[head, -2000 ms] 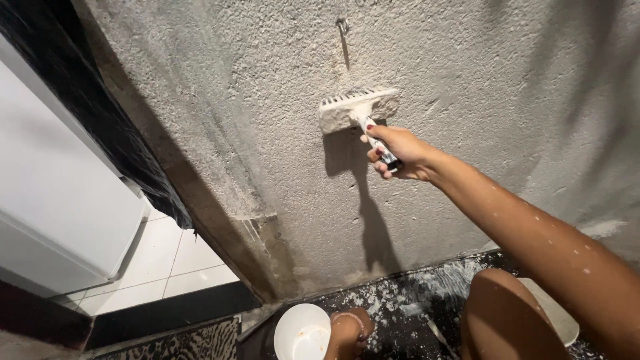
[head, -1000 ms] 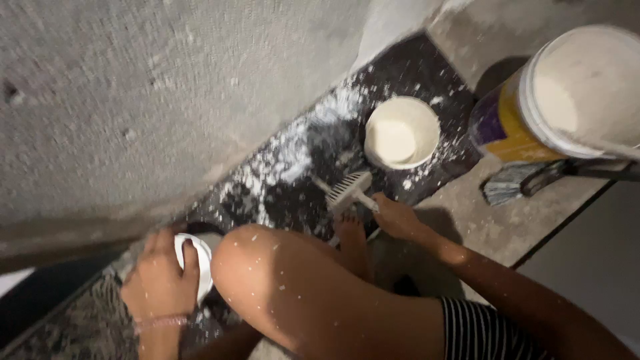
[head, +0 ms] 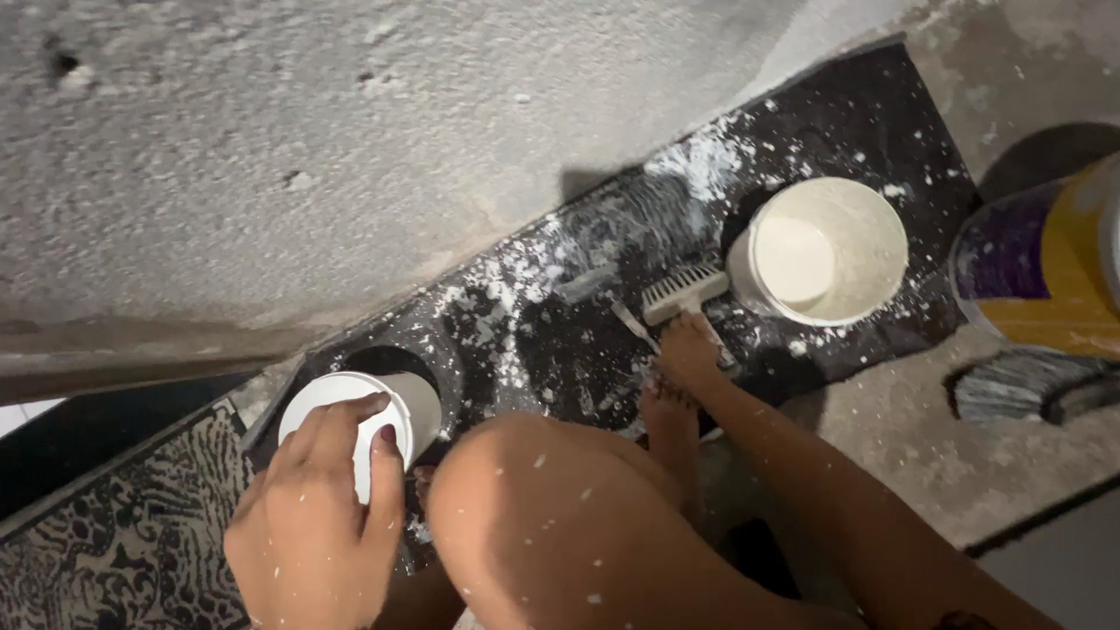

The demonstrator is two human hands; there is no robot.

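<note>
My left hand (head: 319,507) lies over the white lid or top of a round tub (head: 416,411) at the lower left; its index finger and thumb touch the top near the rim, and whether it grips is unclear. My right hand (head: 689,354) is low over the dark sheet, at the handle of a plaster-smeared, wide-headed brush (head: 685,293) with a toothed-looking edge. The handle shows partly beside the hand, so the grip cannot be told. A thin light tool (head: 633,325) lies just left of that hand. Right of the brush, an open white bucket (head: 829,252) holds creamy white material.
A dark sheet (head: 875,114) spattered white runs along the rough grey wall (head: 219,175). A yellow and purple bucket (head: 1041,262) stands at the right, with a grey-bristled brush (head: 1006,385) below it. My knee is between my hands; a patterned mat (head: 131,525) lies lower left.
The view has swung down from the wall. My right hand has gone from the wall, brush in hand, down to the dark sheet. My left hand has come further over the white tub's top.
</note>
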